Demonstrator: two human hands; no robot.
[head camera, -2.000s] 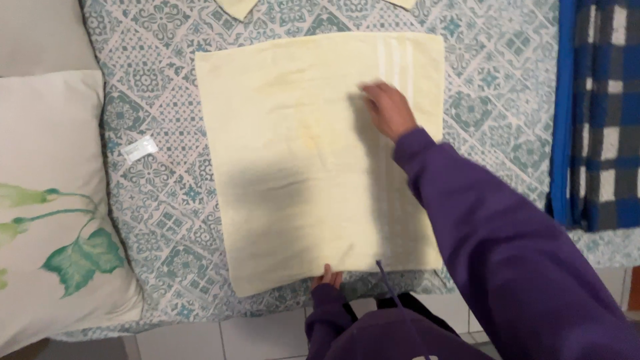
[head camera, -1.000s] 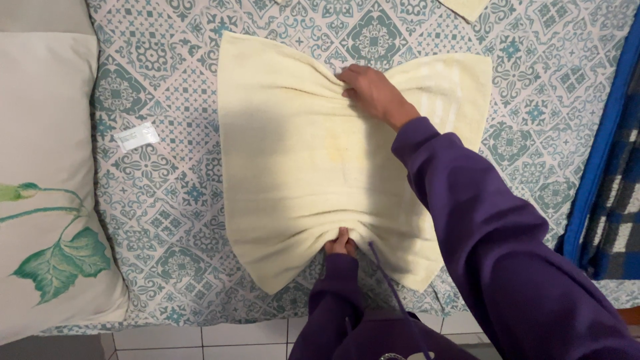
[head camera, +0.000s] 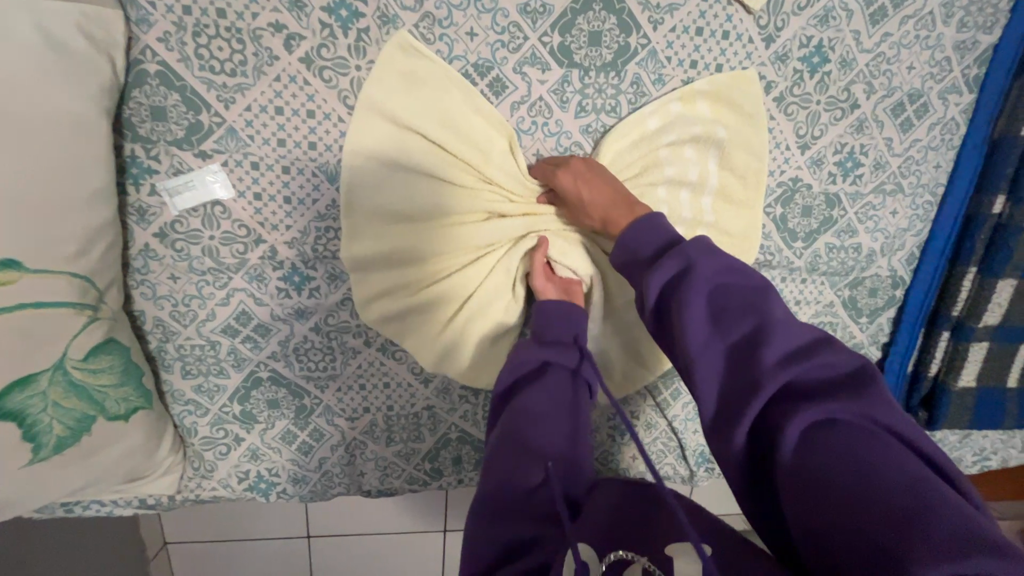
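A pale yellow towel (head camera: 432, 216) with white stripes near its right side lies on a patterned bed cover (head camera: 320, 384). Its middle is gathered into folds, and both sides fan out like a bow. My right hand (head camera: 588, 192) grips the upper edge of the gathered part, fingers bent into the cloth. Just below it, my left hand (head camera: 552, 272) holds the lower part of the gather, thumb up and the other fingers mostly hidden under the cloth. The two hands are close together but apart.
A small white packet (head camera: 194, 189) lies left of the towel. At the left edge is a cream pillow (head camera: 64, 200) with green leaves. A blue-edged plaid blanket (head camera: 972, 296) lies at the right. A piece of yellow cloth (head camera: 752, 4) shows at the top. White floor tiles (head camera: 376, 552) are below.
The towel, flat two seconds ago, has been drawn together in the middle. My hands, first far apart near its upper and lower parts, have come close together, gripping it.
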